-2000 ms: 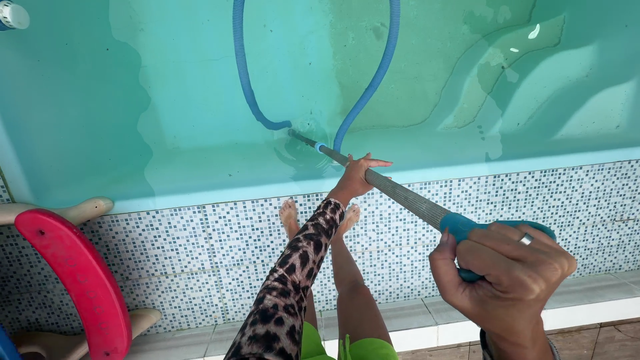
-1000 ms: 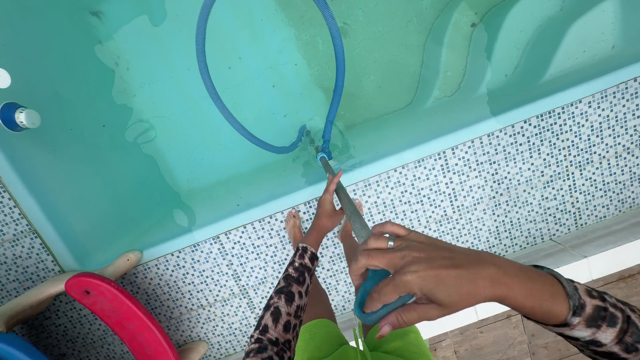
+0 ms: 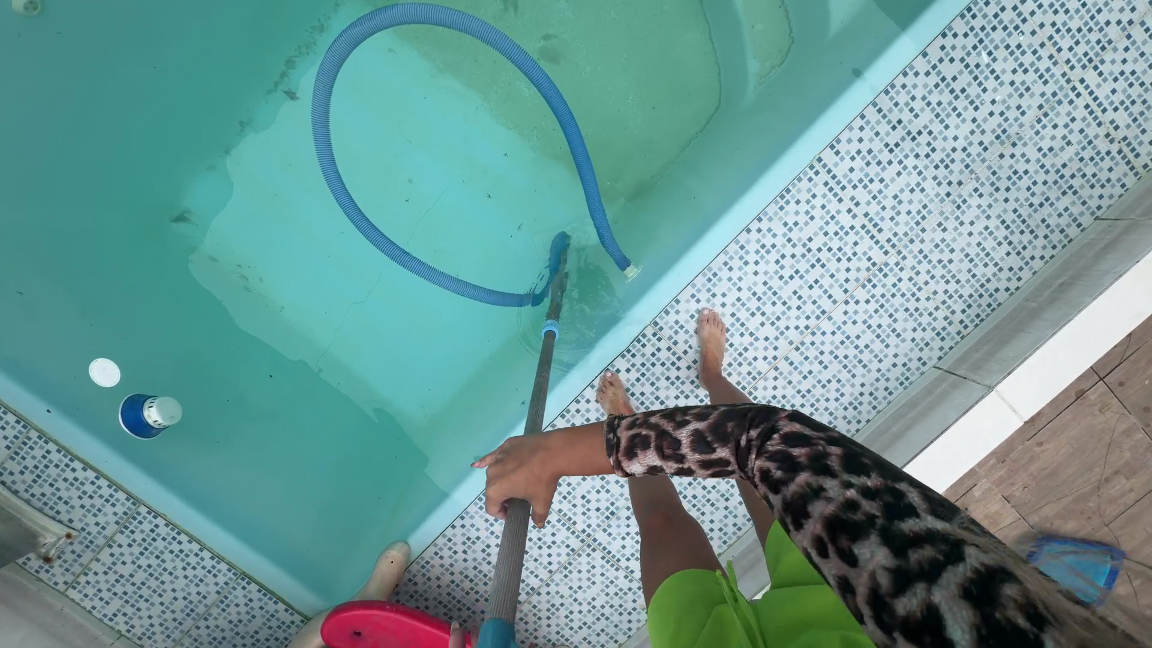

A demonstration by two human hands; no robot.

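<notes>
My right hand (image 3: 524, 477), its arm in a leopard-print sleeve, is closed around the middle of a grey telescopic pole (image 3: 537, 387). The pole slants down into the pool water, with a light blue collar (image 3: 550, 329) near the waterline. A teal grip (image 3: 497, 634) is at its near end, by the bottom edge. Beside it only fingertips of my left hand (image 3: 457, 635) show, and their hold is hidden. A ribbed blue hose (image 3: 331, 166) loops through the water. One part of it reaches the pole's submerged end; a pale cuff (image 3: 632, 271) caps the other end.
I stand barefoot on the mosaic-tiled ledge (image 3: 810, 261) beside the pool edge. A blue-and-white floating dispenser (image 3: 149, 416) and a white disc (image 3: 104, 372) are at the left. A red curved plastic piece (image 3: 382, 625) lies close at the bottom; a blue net-like item (image 3: 1075, 569) is lower right.
My right hand has moved from the teal grip to the pole's middle, where my left hand was. My left hand is now at the bottom edge. The view has turned. The hose's cuffed end now shows.
</notes>
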